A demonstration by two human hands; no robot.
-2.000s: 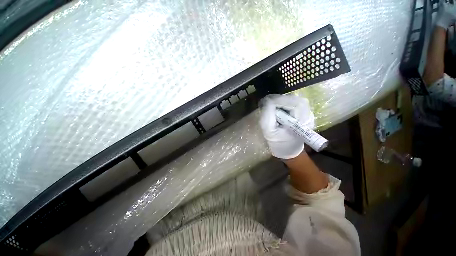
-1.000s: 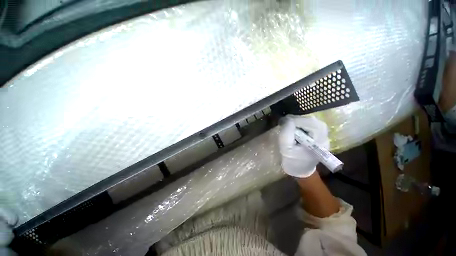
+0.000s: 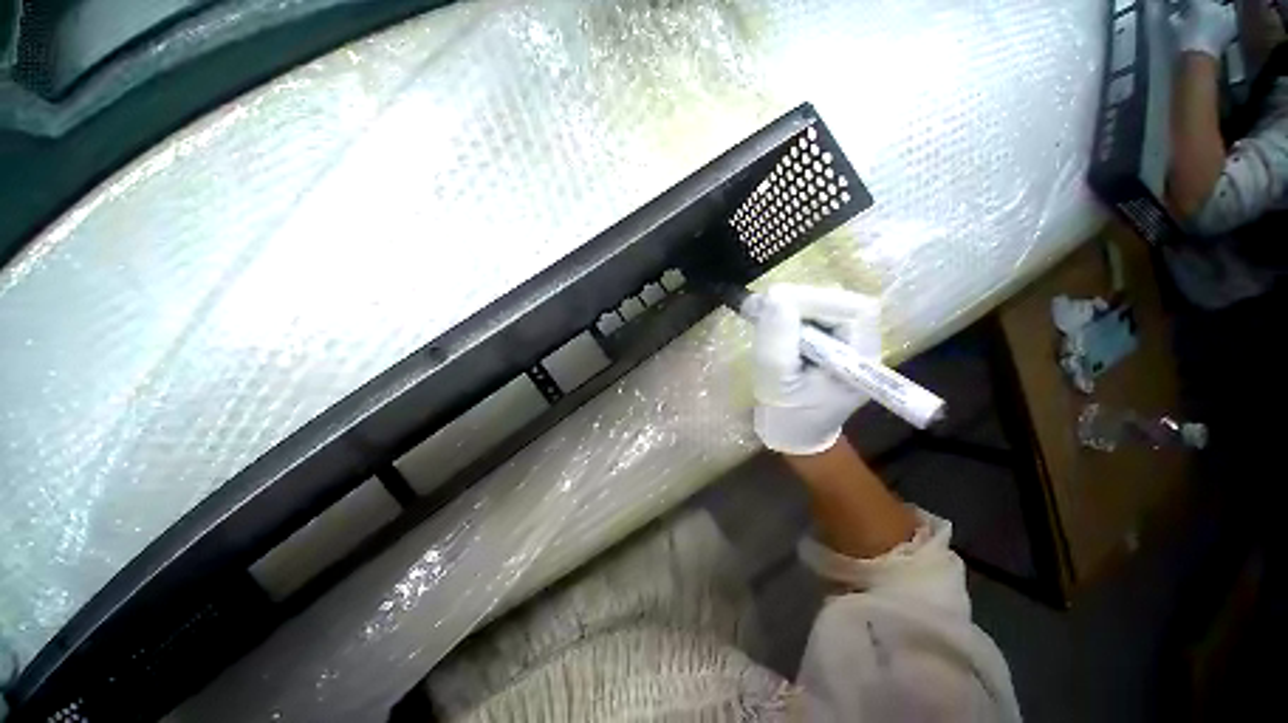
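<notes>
A long black metal chassis (image 3: 424, 370) with rectangular openings lies diagonally on the bubble wrap. Its perforated end (image 3: 798, 195) is at the upper right. My right hand (image 3: 815, 370), in a white glove, holds a white paint marker (image 3: 873, 379). The marker's dark tip is at the chassis's near long edge, just beside the perforated end; I cannot tell if it touches. At the left picture edge only a pale sliver of what looks like my left hand (image 3: 7, 667) shows by the chassis's far left end; its fingers are not visible.
Bubble wrap (image 3: 283, 240) covers the bench, with a yellowish band across it. At the upper right, another person's gloved hand (image 3: 1203, 28) is at another black chassis (image 3: 1126, 156). A brown side table (image 3: 1038, 410) holds a crumpled packet (image 3: 1098, 343) and a clear bottle (image 3: 1130, 428).
The marker's tip now shows at the chassis's near edge, where before it was hidden by my right hand. The view has shifted, and less of the left hand shows than one second ago.
</notes>
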